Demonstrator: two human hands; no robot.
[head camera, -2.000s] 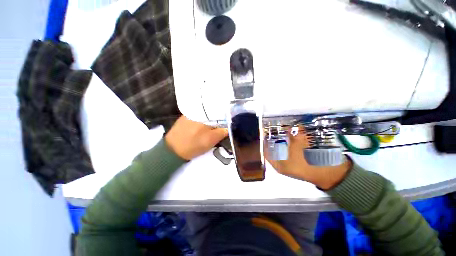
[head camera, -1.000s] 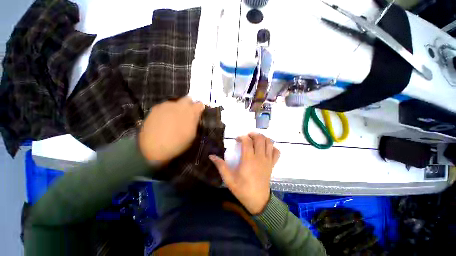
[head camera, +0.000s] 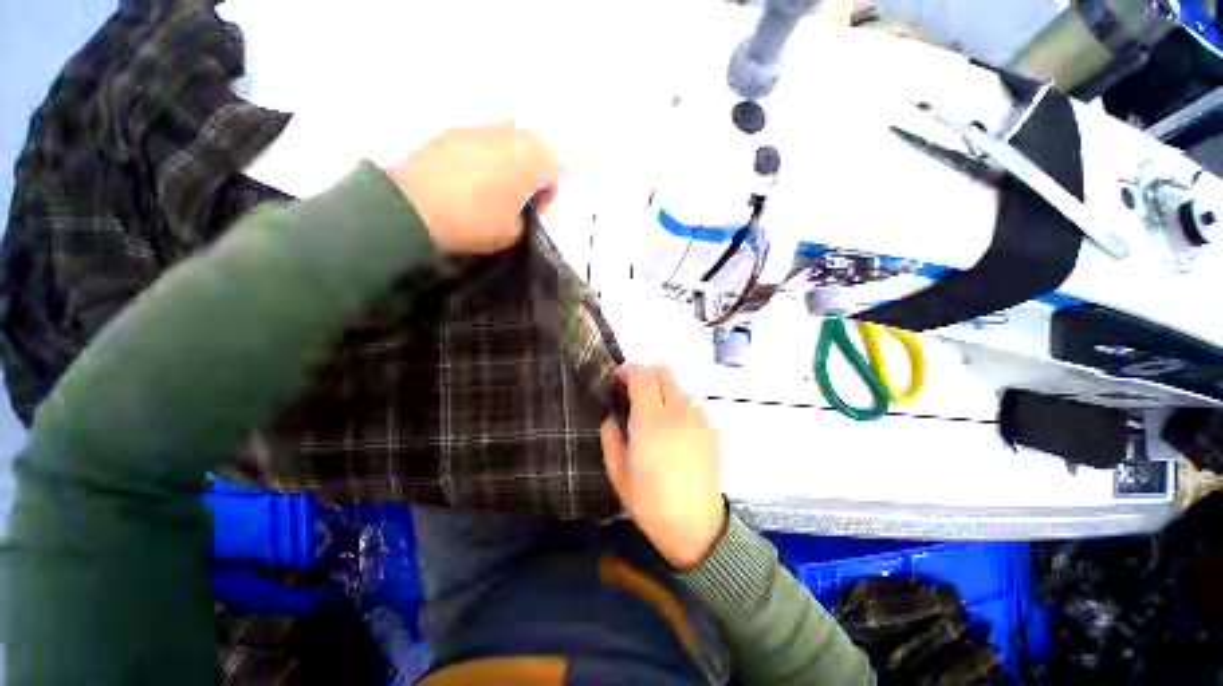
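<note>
A dark plaid garment piece (head camera: 470, 389) lies left of the needle area and hangs over the table's front edge. My left hand (head camera: 476, 188) grips its upper corner. My right hand (head camera: 667, 462) pinches the same edge lower down, near the table's front. A narrow folded edge (head camera: 579, 308) runs slantwise between my hands. The white sewing machine head (head camera: 858, 161) with a blue stripe stands to the right. The cloth is apart from the presser area. The fingertips of both hands are partly hidden by the cloth.
Green and yellow loops (head camera: 872, 369) lie right of the needle area. A heap of plaid cloth (head camera: 101, 201) lies at the table's left. A black strap (head camera: 1039, 201) wraps the machine arm. Blue crates (head camera: 999, 583) with plaid pieces stand below the front edge.
The cloth came out from the machine to the left and is now spread lower. My left hand has moved up and away with its corner; my right hand has taken hold of the edge.
</note>
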